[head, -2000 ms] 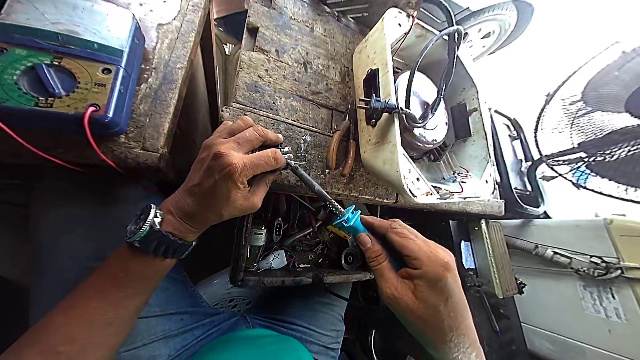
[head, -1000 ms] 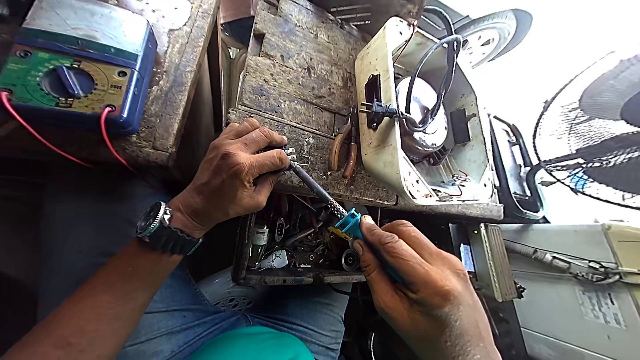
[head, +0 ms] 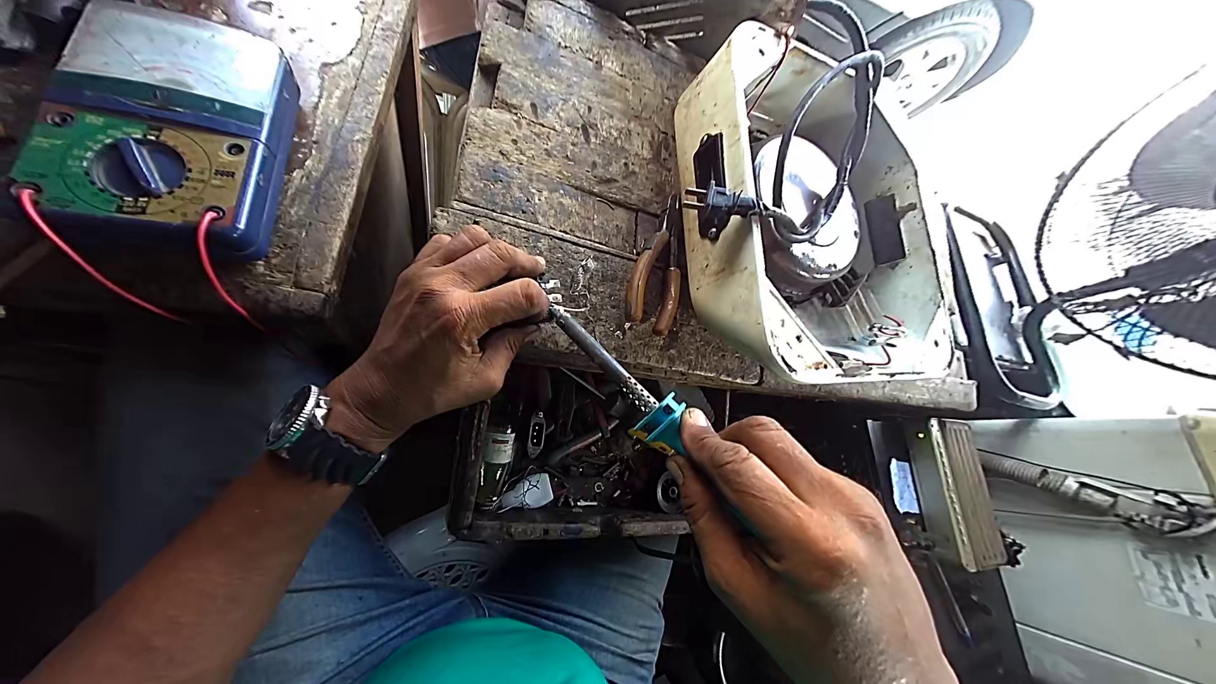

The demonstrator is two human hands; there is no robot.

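My right hand (head: pixel 788 532) grips the teal handle of a soldering iron (head: pixel 608 356), whose metal barrel slants up and left. The barrel's far end meets a small part (head: pixel 551 290) with light metal pieces, which my left hand (head: pixel 456 323) pinches at the front edge of the wooden bench (head: pixel 570 142). The fingers mostly cover this part, so its kind is unclear. Pliers with orange-brown handles (head: pixel 654 285) lie on the bench just right of my left hand. Beside them is a cream appliance housing (head: pixel 722 190) with a round metal motor-like body and a black cord with a plug (head: pixel 717 204).
A blue analog multimeter (head: pixel 142 171) with red leads sits on the left table. Under the bench edge, an open drawer (head: pixel 570 525) holds a small bottle (head: pixel 496 461) and loose parts. A fan (head: pixel 1140 218) stands at the right, above a pale cabinet (head: pixel 1092 570).
My right hand has closed further around the iron's handle since two seconds ago. My left hand keeps its pinch on the small part.
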